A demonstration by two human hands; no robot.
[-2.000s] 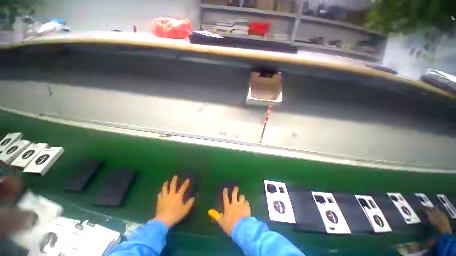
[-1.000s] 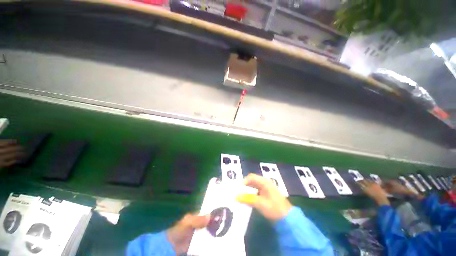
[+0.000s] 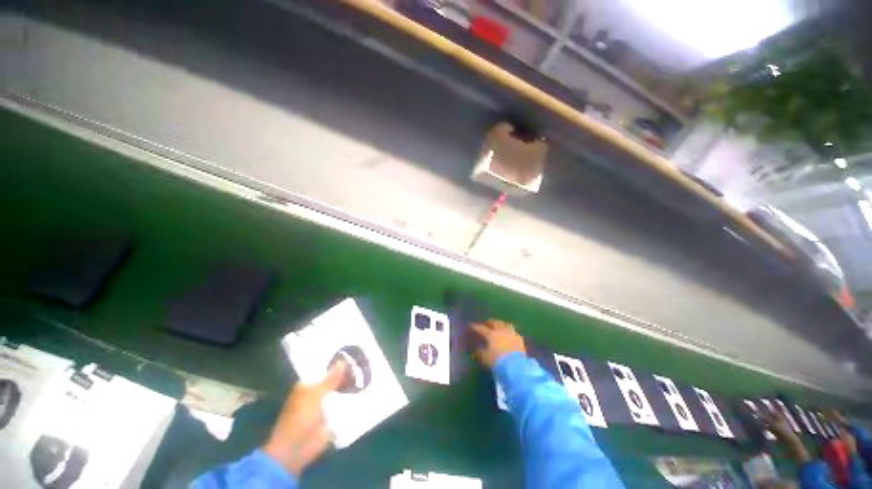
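My left hand (image 3: 308,420) holds a white printed sleeve (image 3: 327,409) by its lower left part, tilted, with the thumb on the dark round watch picture. My right hand (image 3: 497,340) is on the green belt, its fingers at a dark box (image 3: 461,311); whether it grips the box is unclear. A narrow white printed piece (image 3: 427,361) lies between the hands. Another white card shows at the bottom edge (image 3: 435,481), mostly cut off. Two dark boxes (image 3: 218,306) lie on the belt to the left.
Overlapping sleeves (image 3: 100,430) lie at near left beside a pale scrap (image 3: 212,420). Narrow printed pieces (image 3: 631,392) and dark boxes run in a row to the right, where other workers' hands (image 3: 789,441) show. A small carton (image 3: 512,160) is on the grey partition.
The sleeve was between both hands; now only my left hand holds it, further left and tilted. My right hand has moved off it to the belt. The view has tilted.
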